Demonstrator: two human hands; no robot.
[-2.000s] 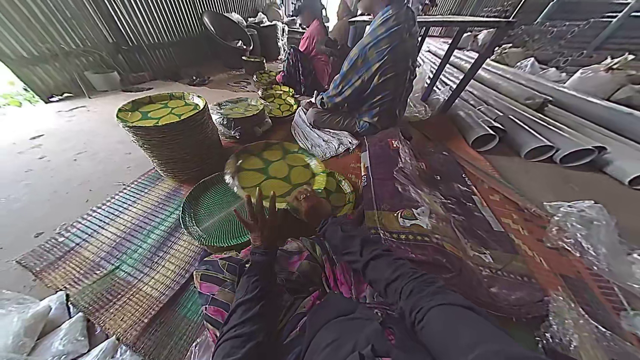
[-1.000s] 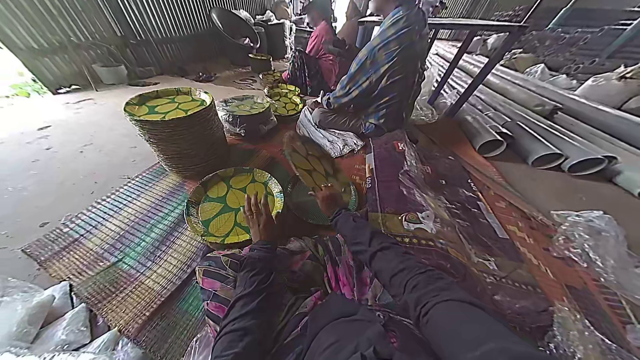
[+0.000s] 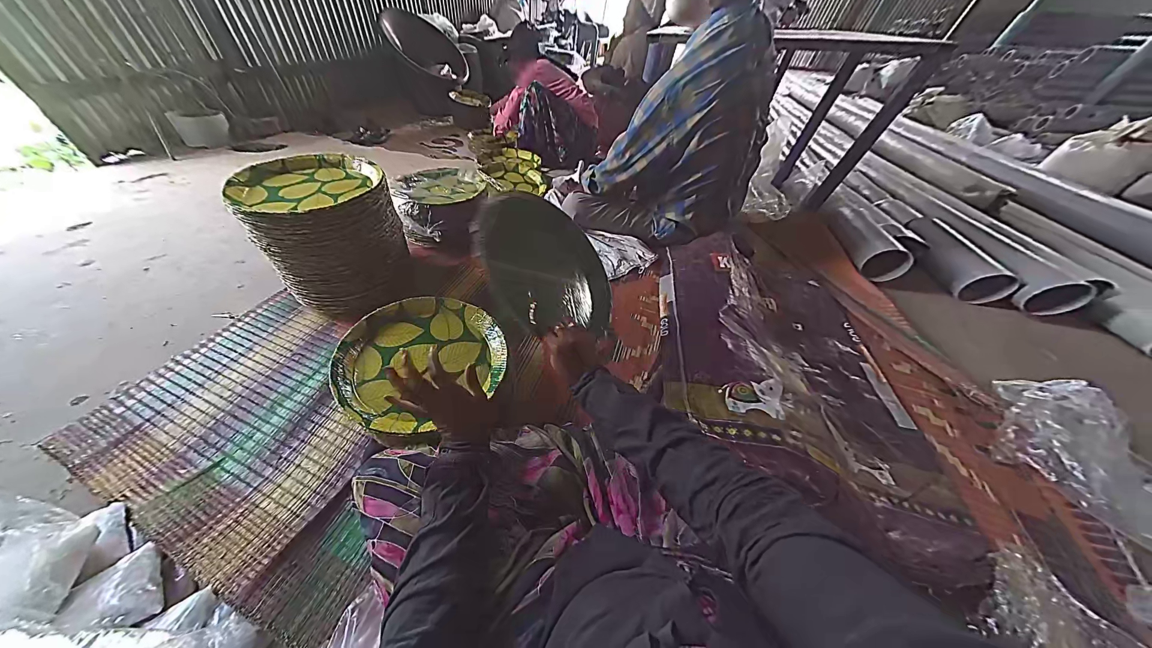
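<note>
My left hand (image 3: 441, 396) lies with fingers spread over the near part of a round plate with a yellow-green leaf pattern (image 3: 418, 346), in front of my lap. My right hand (image 3: 571, 351) grips the lower edge of a dark round plate (image 3: 543, 261), which is tilted up with a dark, shiny face showing. A tall stack of leaf-patterned plates (image 3: 315, 243) stands beyond my left hand. Behind and to its right is a shorter stack in clear plastic wrap (image 3: 441, 202). Whether more plates lie under the one at my left hand, I cannot tell.
A person in a checked shirt (image 3: 693, 108) sits ahead; another in pink (image 3: 549, 108) crouches farther back. Grey pipes (image 3: 954, 261) lie at the right near a table (image 3: 864, 40). Woven mats (image 3: 234, 432) cover the floor, with plastic packets (image 3: 117, 558) at lower left.
Two seconds ago both hands were at one leaf-patterned plate. My hands then moved apart, the left to the patterned plate at the left. The plate in my right hand now shows a dark face.
</note>
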